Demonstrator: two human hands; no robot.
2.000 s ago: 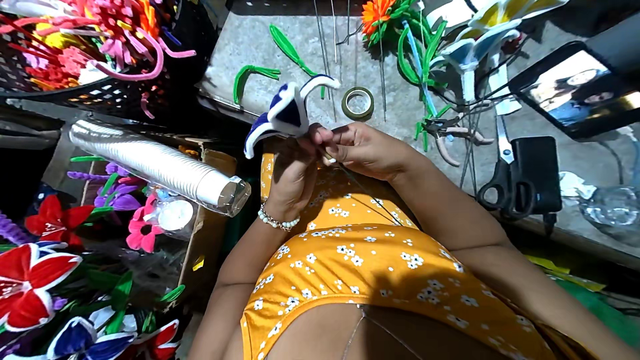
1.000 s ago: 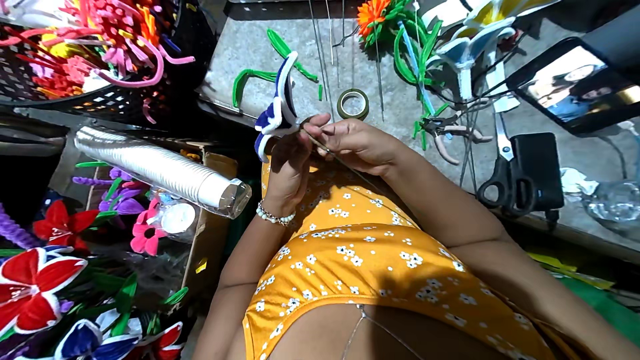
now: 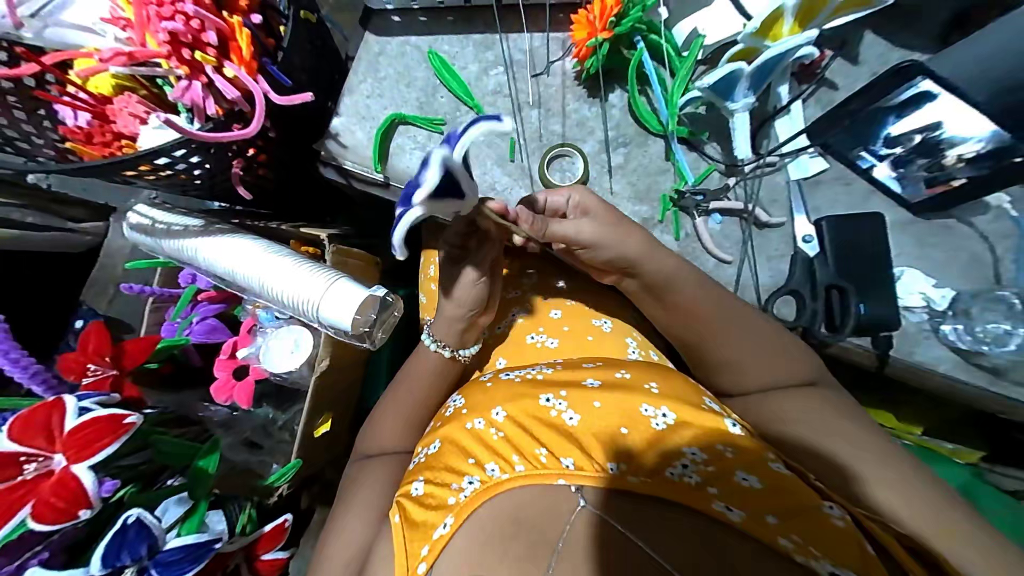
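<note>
A blue and white pipe-cleaner flower (image 3: 444, 180) tilts up and left from my left hand (image 3: 472, 264), whose fingers close on its base. My right hand (image 3: 576, 228) pinches the thin brownish stem (image 3: 512, 226) just below the flower, close to the left fingertips. The stem's lower end is lost against the dress. A roll of green floral tape (image 3: 564, 165) lies on the grey work surface just beyond my right hand. Green pipe-cleaner leaves (image 3: 454, 80) and a bent green piece (image 3: 392, 132) lie behind the flower.
On the right are pliers (image 3: 708, 210), black-handled scissors (image 3: 808, 276), a black power bank (image 3: 860, 272) and a phone (image 3: 920, 140). Thin wires (image 3: 604, 120) and an orange flower (image 3: 594, 28) lie at the back. To the left are a black basket (image 3: 160, 172), stacked cups (image 3: 256, 268) and finished flowers (image 3: 56, 460).
The flower has turned in my left hand between the frames, showing its petals from different sides. Both hands stay close together at its stem.
</note>
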